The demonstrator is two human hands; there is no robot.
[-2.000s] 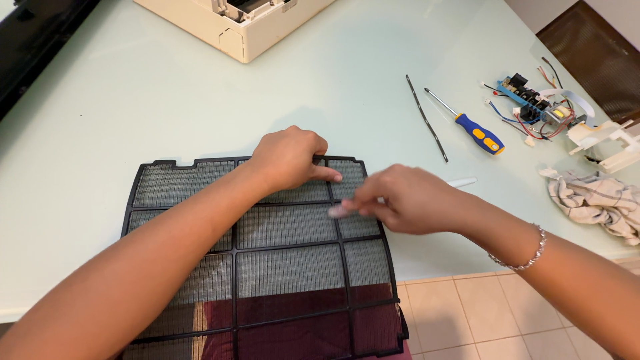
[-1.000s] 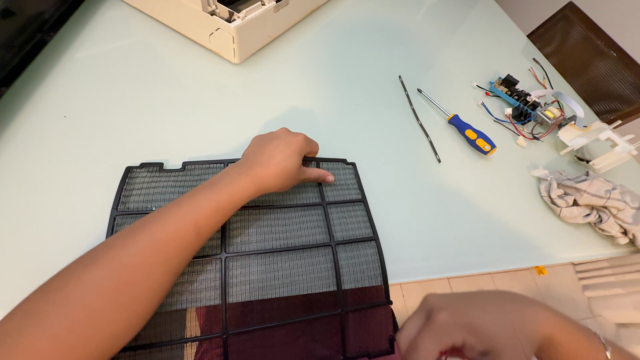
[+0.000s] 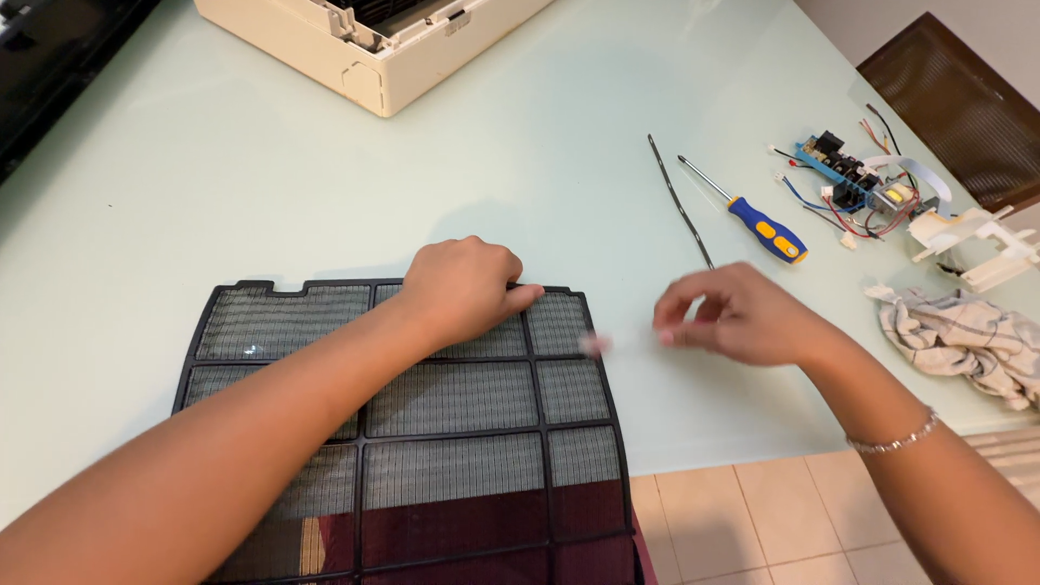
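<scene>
A mesh air filter with a black plastic grid frame [image 3: 451, 439] lies on the pale table and reaches past its near edge. My left hand [image 3: 463, 288] grips the filter's far edge, fingers over the rim and thumb on the near side. Off the filter's right side, my right hand [image 3: 727, 317] pinches a slim, pale brush-like tool. Its blurred pinkish-white head [image 3: 595, 343] is at the filter's right edge; the handle barely shows, so its exact kind is unclear.
A cream plastic housing [image 3: 382, 73] stands at the back. To the right are a black strip [image 3: 681, 203], a blue-and-yellow screwdriver [image 3: 768, 230], a circuit board with wires [image 3: 845, 175], white plastic parts [image 3: 971, 244] and a crumpled cloth [image 3: 959, 341]. A black object [image 3: 65, 73] is at far left.
My right hand moved from over the filter down to the lower right, and is now back up beside the filter's right edge. My left hand has kept its grip on the far edge.
</scene>
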